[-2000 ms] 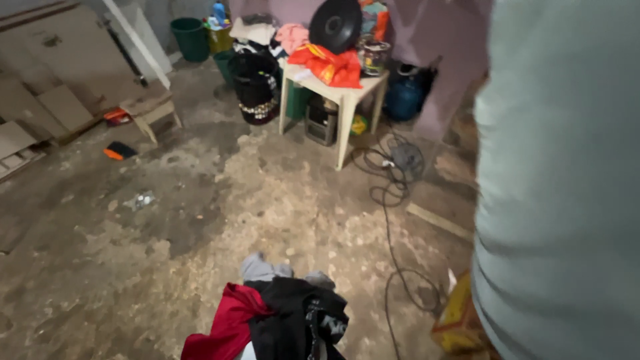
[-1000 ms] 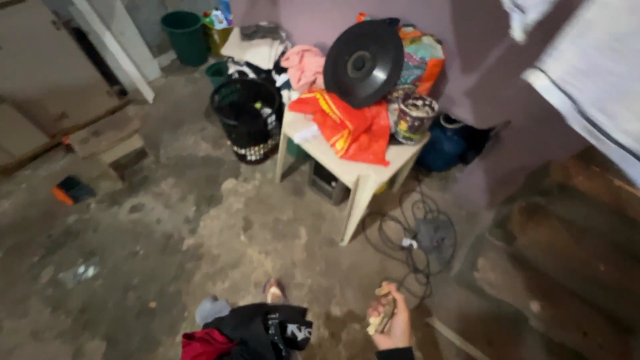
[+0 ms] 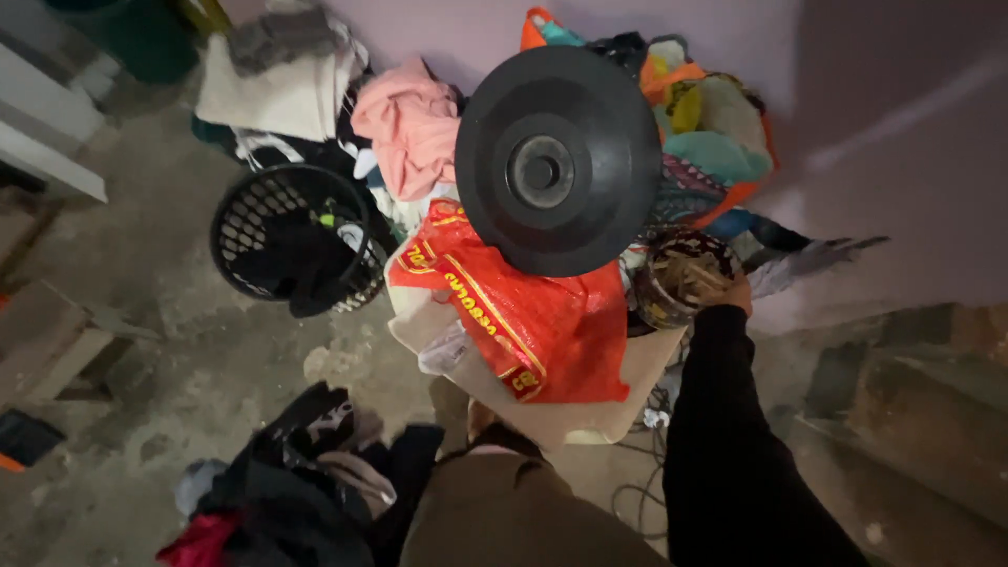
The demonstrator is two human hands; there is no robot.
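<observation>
My right hand, in a black sleeve, is at the right rim of a round container of wooden clothespins; its fingers are mostly hidden, so its grip cannot be told. Beside the container, a round black plastic lid or basin leans over a red printed plastic bag on a cream plastic table. A bundle of dark clothes with a red piece is at the lower left, near my body. My left hand is not visible; whether it holds the bundle cannot be told.
A black perforated laundry basket with dark clothes stands left of the table. Behind are pink cloth, pale cloth and a full orange-edged bag. Cables lie on the floor. A low wooden stool is at the left.
The view has moved much closer to the table. My right hand, seen a second ago below the table with clothespins in it, is now at the container. The dark clothes remain low in view.
</observation>
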